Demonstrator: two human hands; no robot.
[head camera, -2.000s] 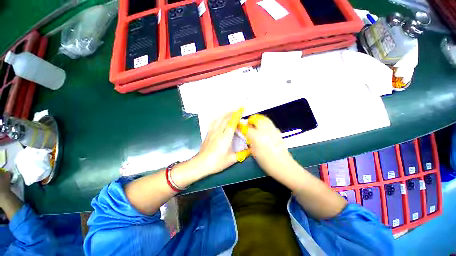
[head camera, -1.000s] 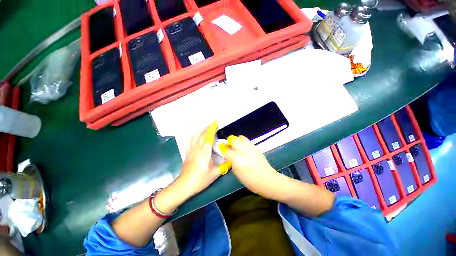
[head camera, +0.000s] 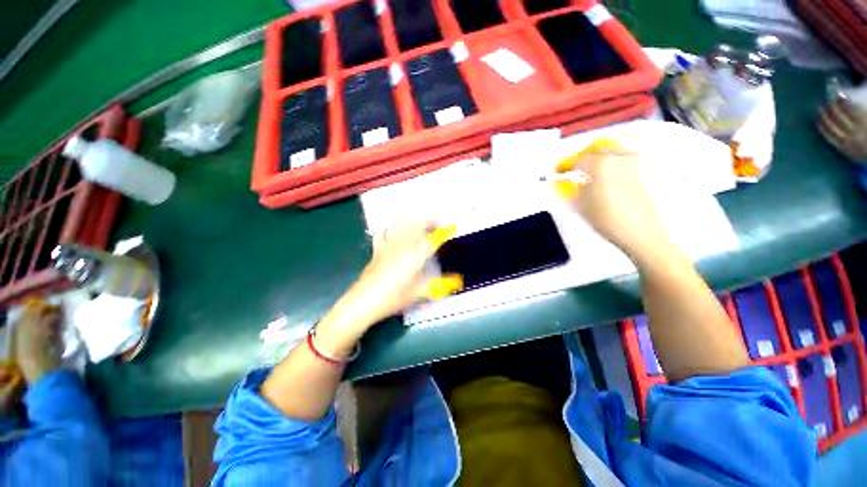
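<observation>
A dark glossy phone (head camera: 502, 253) lies face up on the white sheets (head camera: 665, 214) in front of me. My left hand (head camera: 404, 266), with yellow finger cots, is at the phone's left end, thumb and fingertips at its edges. My right hand (head camera: 608, 190) is raised above the sheets, up and right of the phone. Its finger cots pinch a small white piece (head camera: 573, 177), perhaps a wipe. The hand is slightly blurred.
A red stacked tray (head camera: 456, 143) of dark phones stands behind the sheets. A dish with a bottle (head camera: 708, 100) is at right, a squeeze bottle (head camera: 124, 171) and another dish at left. Another tray (head camera: 635, 366) is lower right. Other people's hands show at both sides.
My right hand has moved away from my left hand, up and right over the sheets, with the white piece. My left hand is now at the phone's left end. The camera view has shifted.
</observation>
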